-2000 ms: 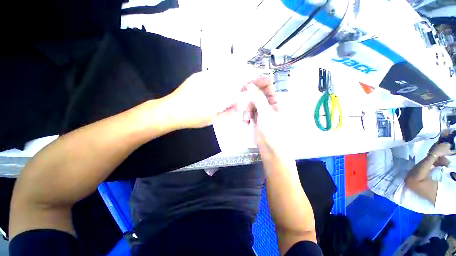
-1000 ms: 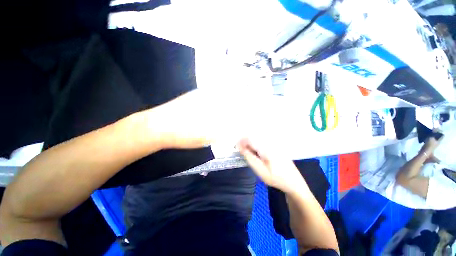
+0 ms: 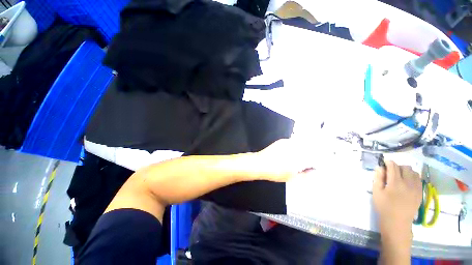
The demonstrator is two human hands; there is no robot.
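The sewing machine head (image 3: 398,93), white with a blue stripe, stands at the right. Its needle area (image 3: 357,140) is small and overexposed. My left hand (image 3: 297,160) is washed out by glare at the right edge of a black fabric panel (image 3: 248,194); its fingers and any grip cannot be made out. My right hand (image 3: 397,189) lies on the white table just right of the needle area, fingers bent, fingertips near a small metal plate; whether it holds anything is unclear. The green and yellow snips (image 3: 429,204) are partly behind it.
A stack of black cut pieces (image 3: 181,52) lies at the upper left, with a thin black strip (image 3: 266,84) beside it. Blue crates (image 3: 67,103) stand at left. The table's ruler-marked edge (image 3: 331,230) curves along the front. A grey knobbed part (image 3: 429,57) and red pieces (image 3: 380,35) are upper right.
The view has swung left, showing more of the stack, crates and floor. My right hand has moved from the table's front edge up beside the needle area, near the snips.
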